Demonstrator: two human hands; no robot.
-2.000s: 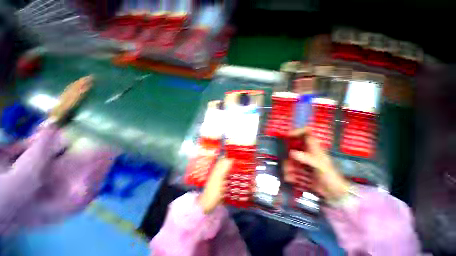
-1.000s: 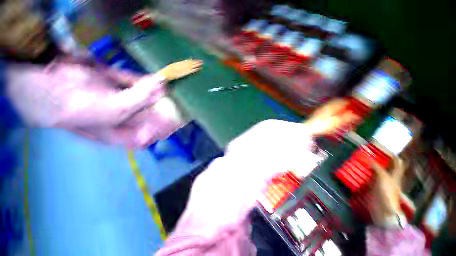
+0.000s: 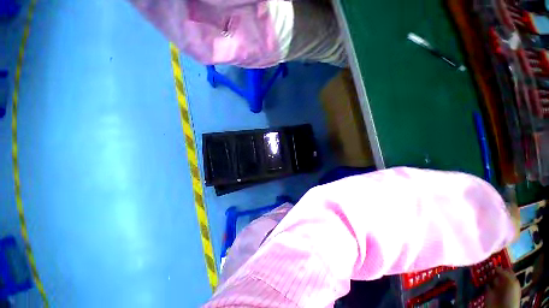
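Note:
Red flip phones lie at the lower right; one open phone shows its red keypad (image 3: pixel 490 267) beside my right hand, and a pale upper half with a light screen (image 3: pixel 525 242) lies near it. My left arm in a pink sleeve crosses the lower middle. Only a sliver of my left hand (image 3: pixel 513 212) shows past the cuff, so its grip is hidden. My right hand (image 3: pixel 504 292) is small, blurred and cut by the bottom edge, against the red phones; its grip is unclear.
A silver and dark stick (image 3: pixel 436 52) and a blue pen (image 3: pixel 483 144) lie on the green bench (image 3: pixel 400 108). Trays of red phones (image 3: pixel 530 78) stand on a brown board (image 3: pixel 475 72). A black tray (image 3: pixel 259 155) is on the floor. A person's pink sleeve (image 3: pixel 235 30) and blue stools (image 3: pixel 254 87) show.
The view has swung towards the floor at the left. The phones and my right hand have shifted to the lower right corner; my left hand is now nearly hidden by its sleeve.

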